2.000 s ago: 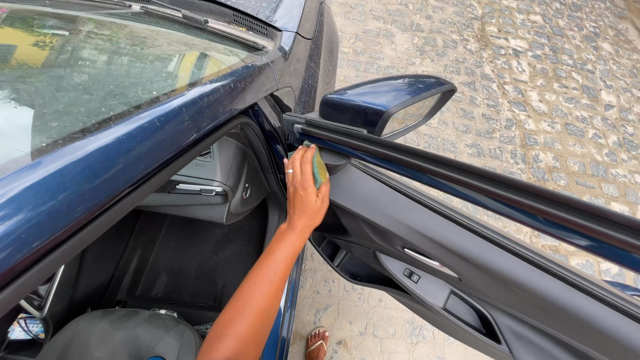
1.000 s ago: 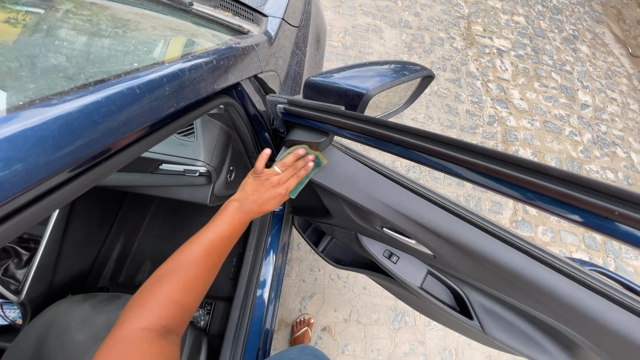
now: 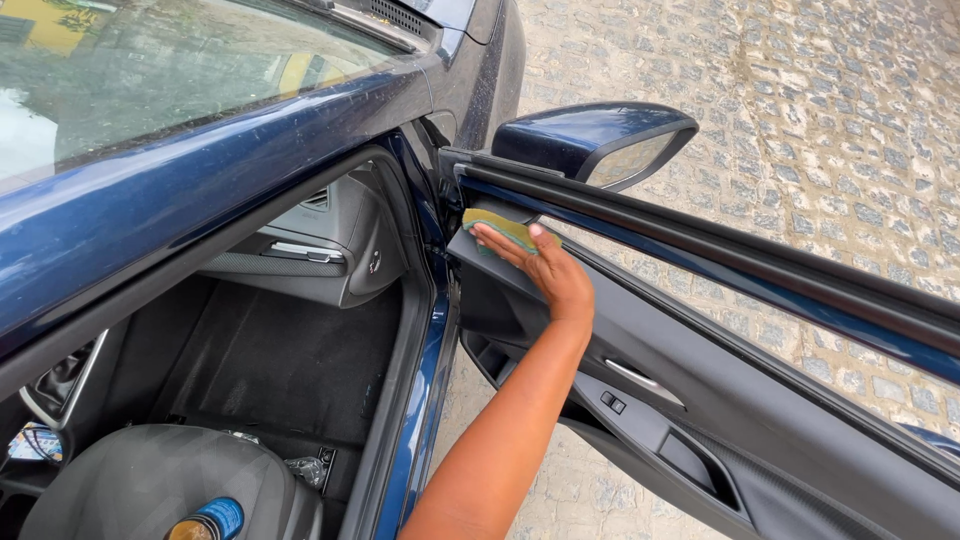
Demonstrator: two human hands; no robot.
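Observation:
My left hand [image 3: 551, 274] presses a yellow-and-green sponge [image 3: 506, 226] against the upper front corner of the open car door's dark trim panel [image 3: 637, 322]. Its fingers point left along the lower edge of the sponge, and the thumb lies to the right. The sponge touches the panel near the hinge side, just inside the base of the blue door mirror [image 3: 585, 139]. Below the forearm's right side are the silver inner door handle [image 3: 645, 382] and the window switch [image 3: 613, 403]. My right hand is out of view.
Left of the door are the blue door frame [image 3: 420, 420], the glove box area [image 3: 300, 251] and a grey seat [image 3: 165, 469]. A container with a blue part [image 3: 221, 516] shows at the bottom edge. Cobblestones [image 3: 810, 150] lie beyond the door.
My left hand has stayed at the door's front corner with the sponge. Its fingers pointed right over the trim a second ago and now point left, with the sponge nearer the window edge.

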